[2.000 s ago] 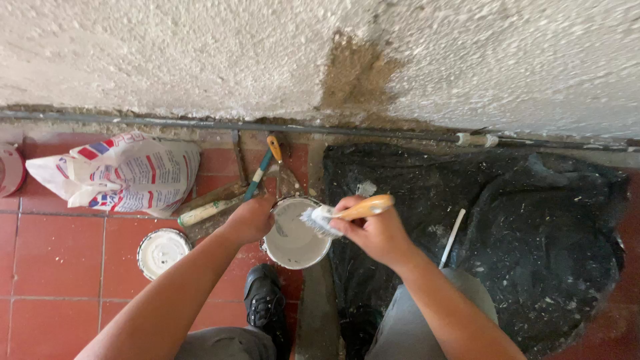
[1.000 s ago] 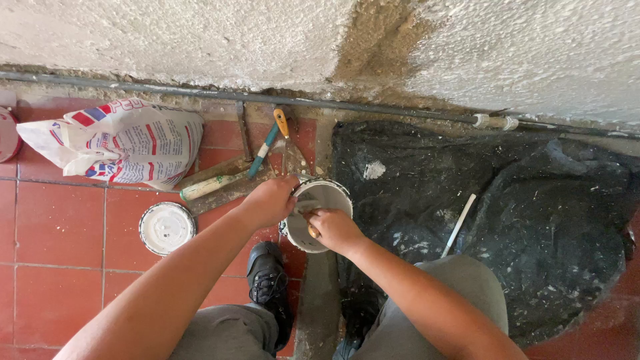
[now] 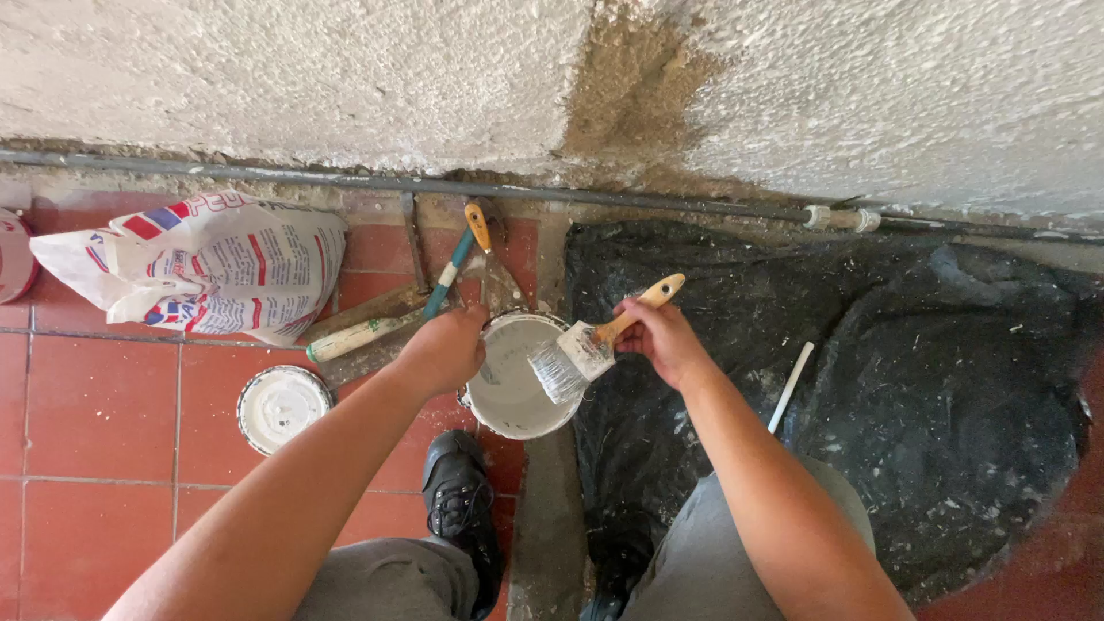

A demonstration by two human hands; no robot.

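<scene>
My right hand (image 3: 660, 341) grips the wooden handle of a wide paintbrush (image 3: 586, 354), whose whitened bristles are over the open mouth of a paint bucket (image 3: 523, 410). My left hand (image 3: 444, 349) holds the bucket's upper left rim; its fingertips are partly hidden. Whitish-grey material coats the inside of the bucket. Left of it, a white-smeared round lid (image 3: 284, 408) lies on the red tiles. Just beyond my left hand are a putty knife with a wooden handle (image 3: 477, 228), a tool with a teal and white handle (image 3: 448, 274) and a trowel with a whitish handle (image 3: 364, 336).
A printed, partly folded bag (image 3: 250, 267) stands near the wall at left. A dark plastic sheet (image 3: 931, 388) covers floor at right, with a thin white stick (image 3: 791, 386) on it. A pipe (image 3: 716, 207) runs along the foot of the rough wall (image 3: 345, 78), which has a bare brown patch (image 3: 638, 86).
The brush, down inside the bucket a second ago, has been raised to its right rim. My left hand stays at the bucket's left side.
</scene>
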